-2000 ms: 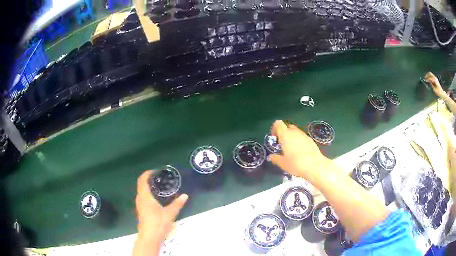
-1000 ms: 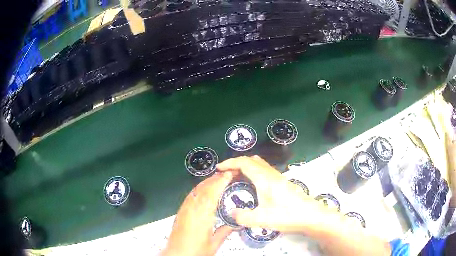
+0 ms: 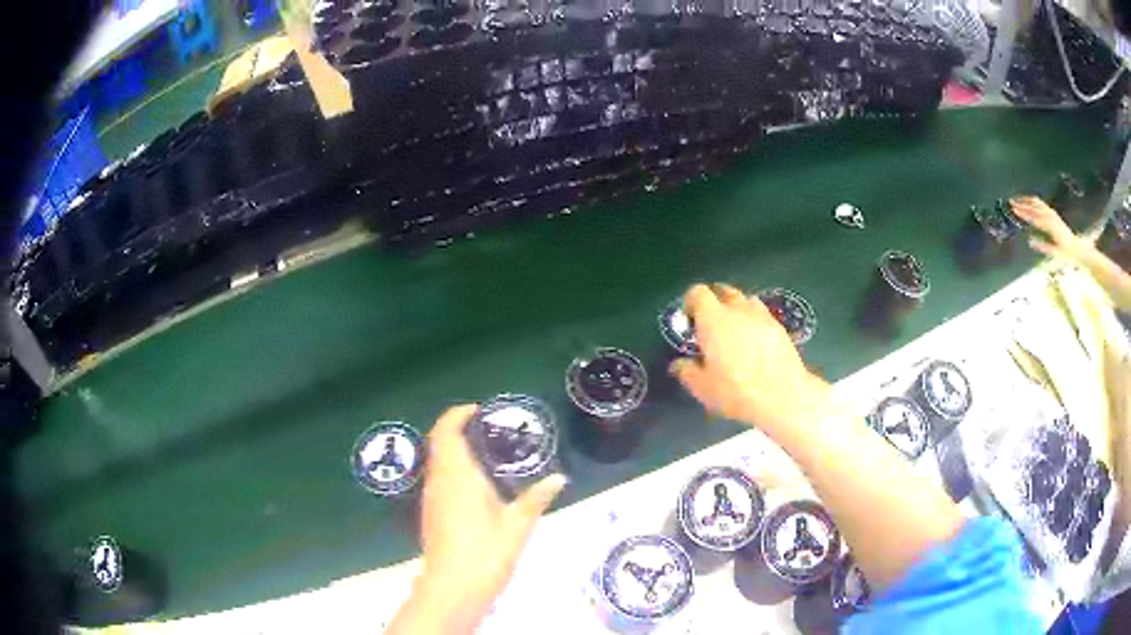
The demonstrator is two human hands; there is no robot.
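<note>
Black cylindrical units stand on the dark green belt (image 3: 310, 335) and the white ledge (image 3: 509, 583). My left hand (image 3: 478, 509) is around an upright unit with a pale-marked top (image 3: 515, 434), fingers on its left and thumb at its lower right. My right hand (image 3: 750, 354) has its fingers at the right side of another bright-topped unit (image 3: 677, 325) and partly covers it; their grip is partly hidden. A dark-topped unit (image 3: 608, 381) stands between my hands. Another dark-topped unit (image 3: 790, 315) is partly behind my right hand.
Several bright-topped units (image 3: 722, 509) stand on the ledge, some partly behind my right forearm. A clear bag of black parts (image 3: 1060, 478) lies at right. A small white part (image 3: 848, 215) is on the belt. Black trays (image 3: 558, 112) stand behind. Another person's hand (image 3: 1042, 221) reaches over the belt.
My hands were together around a bright-topped unit over the ledge; now they are apart, the left with a unit at the belt's near side. Units on the belt have shifted right in view.
</note>
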